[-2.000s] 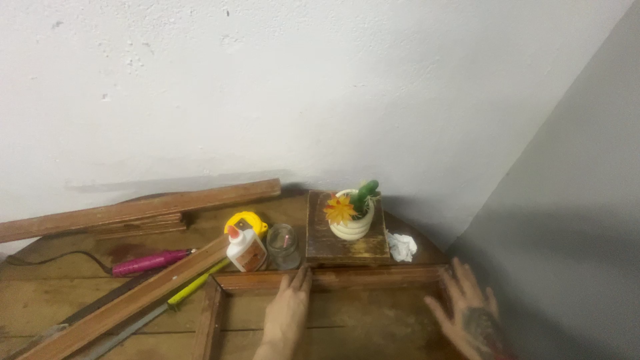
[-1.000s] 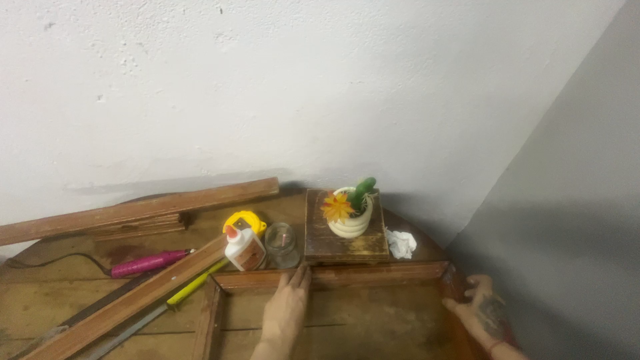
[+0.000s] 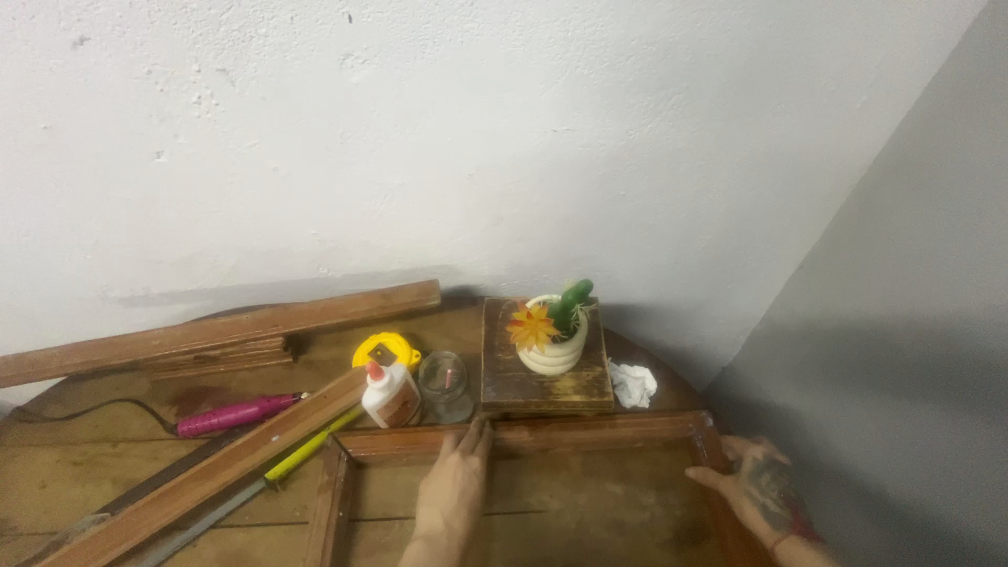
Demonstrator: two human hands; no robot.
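Note:
A wooden frame (image 3: 598,429) lies on the wooden table, its near part cut off by the view's lower edge. My left hand (image 3: 457,484) rests over the frame's far rail, its fingertips on the wood near the middle. Around the right side piece, just below the far right corner, my right hand (image 3: 760,484) is closed, thumb on the inner side and fingers outside. Just beyond the far rail stand a white glue bottle (image 3: 391,396) with a red tip and a glass jar (image 3: 446,386).
A potted cactus (image 3: 555,346) with an orange flower stands on a wooden block (image 3: 504,378), beside crumpled white paper (image 3: 632,384). Leftward lie a yellow tape measure (image 3: 402,346), a magenta corded tool (image 3: 236,415), wooden strips (image 3: 213,484) and a yellow-handled tool (image 3: 307,449). Walls rise behind and right.
My right hand, spread over the frame's far right corner two seconds ago, has moved to the right side piece and gripped it. My left hand has stayed on the far rail.

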